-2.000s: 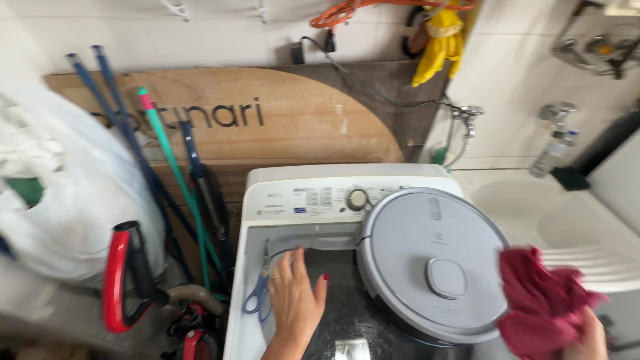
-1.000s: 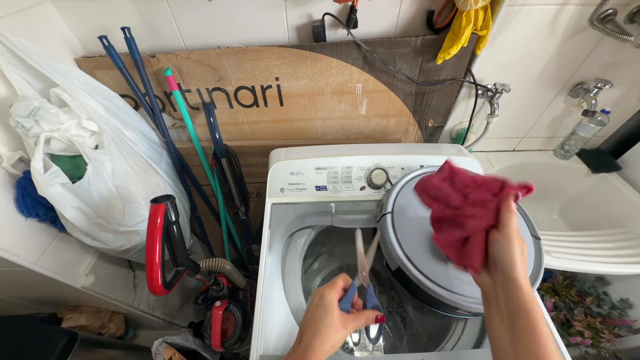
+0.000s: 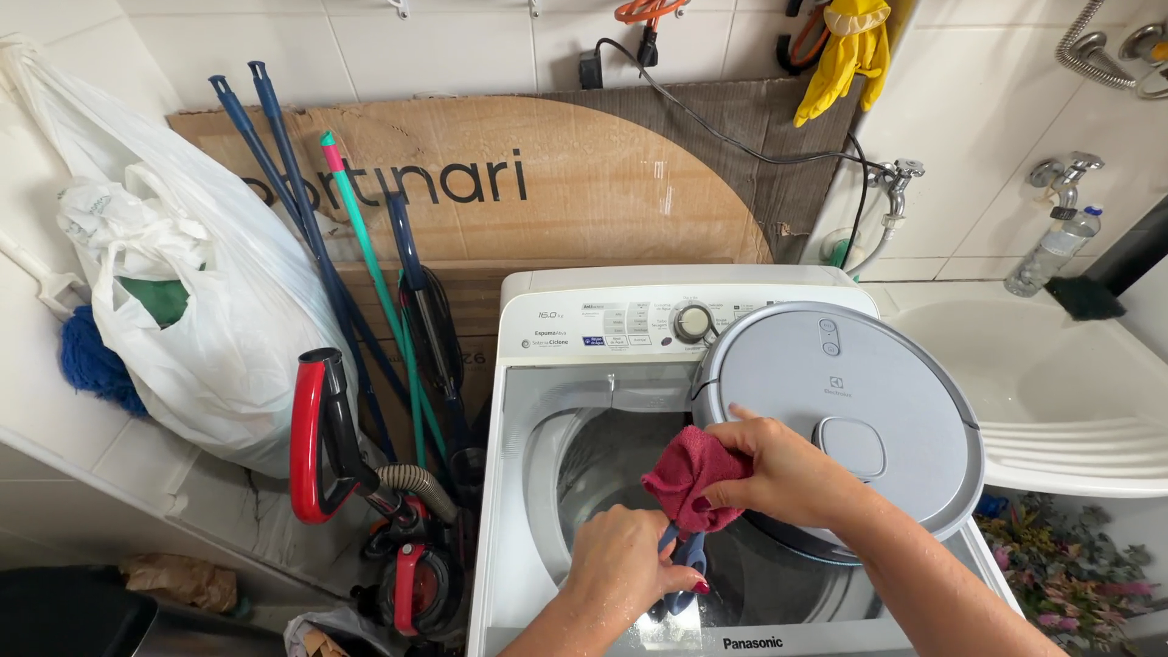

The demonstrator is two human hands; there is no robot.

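Note:
My left hand (image 3: 630, 557) grips the blue handles of a pair of scissors (image 3: 686, 570) above the glass lid of a top-loading washing machine (image 3: 538, 319). In my right hand (image 3: 776, 465) is a dark red cloth (image 3: 695, 476), bunched around the scissors' blades, which it hides. The two hands are close together over the lid. A grey robot vacuum cleaner (image 3: 776, 365) rests on the right part of the machine, partly behind my right hand and forearm.
Left of the machine stand an upright vacuum cleaner with a red handle (image 3: 306, 438), broom handles (image 3: 365, 237) and a white plastic bag (image 3: 228, 365). Cardboard (image 3: 602, 192) leans behind. At right are a white laundry sink (image 3: 1077, 365), a plastic bottle (image 3: 1049, 255) and yellow gloves (image 3: 849, 59).
The red cloth has moved left and down from over the robot vacuum onto the scissors. Two seconds ago the scissors lay on the lid; my left hand has since picked them up.

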